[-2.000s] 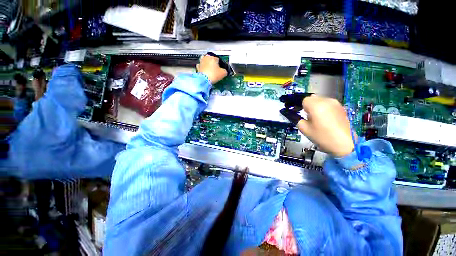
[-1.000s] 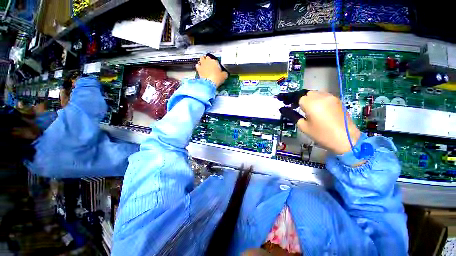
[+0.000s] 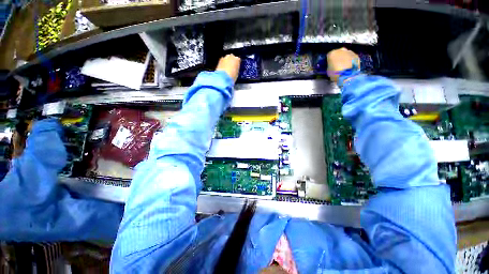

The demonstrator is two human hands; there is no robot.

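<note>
My left hand (image 3: pixel 229 66) reaches to the bins above the board, beside a bin of blue components (image 3: pixel 250 67). My right hand (image 3: pixel 343 61) reaches into the bins further right, over blue pieces. The fingertips of both hands are hidden, so I cannot tell whether they hold anything. A bin of silver-grey components (image 3: pixel 288 65) sits between the hands. Below, the green circuit board (image 3: pixel 230 178) lies on the conveyor, with a long white heatsink (image 3: pixel 245 149) across its middle and a yellow strip (image 3: pixel 252 118) near its far edge. A second green board (image 3: pixel 343 179) is partly under my right arm.
A shiny red bag (image 3: pixel 131 138) with a white label lies left of the board. The near conveyor rail (image 3: pixel 300 209) runs in front of my body. Another person's blue sleeve (image 3: pixel 47 147) is at the left. Cardboard boxes (image 3: pixel 128 14) stand at the upper left.
Both hands have left the board and moved up to the bins, the right one up from the board's right side. The view has shifted, showing more of the bin shelf.
</note>
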